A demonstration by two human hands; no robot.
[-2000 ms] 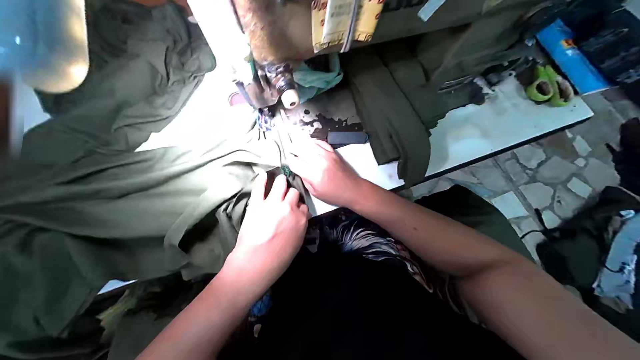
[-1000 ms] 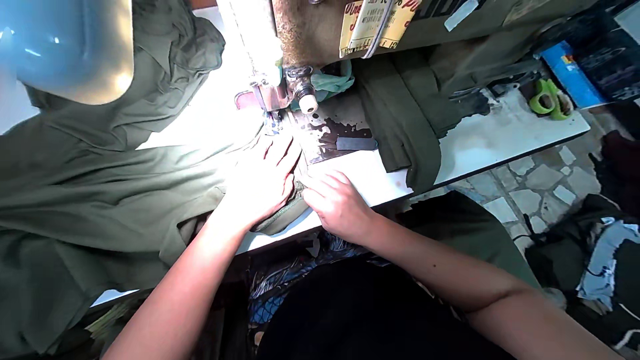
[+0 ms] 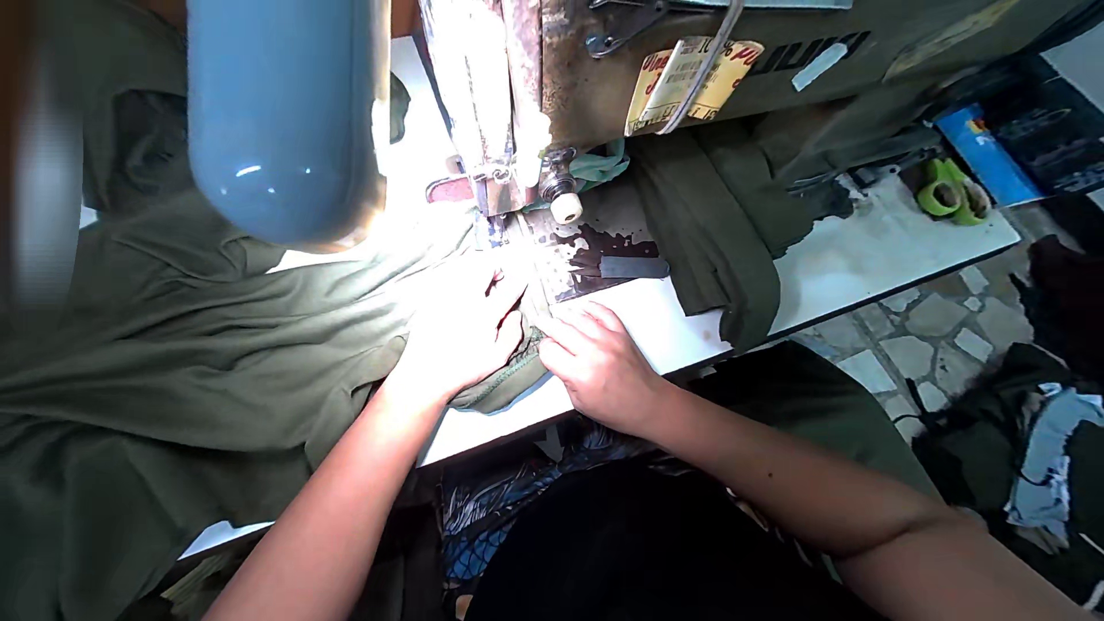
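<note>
An olive-green fabric (image 3: pixel 216 371) spreads over the left of the table, and its edge runs under the needle area of a sewing machine (image 3: pixel 496 203). Spread flat on the cloth just in front of the presser foot lies my left hand (image 3: pixel 461 323), its fingers washed out by glare. Beside it, my right hand (image 3: pixel 595 358) pinches the fabric's edge between thumb and curled fingers. The part of the cloth directly under the needle is too bright to make out.
A blue lamp head (image 3: pixel 280 121) hangs at upper left. Folded olive cloth (image 3: pixel 707 233) lies right of the needle. Green-handled scissors (image 3: pixel 949 191) and a blue packet (image 3: pixel 987 155) rest at the table's right end. Dark cloths (image 3: pixel 975 448) lie on the stone-patterned floor.
Since two seconds ago, my left hand has gone from gripping the cloth's near edge to lying flat nearer the needle. My right hand has drawn back from the needle. The view has shifted.
</note>
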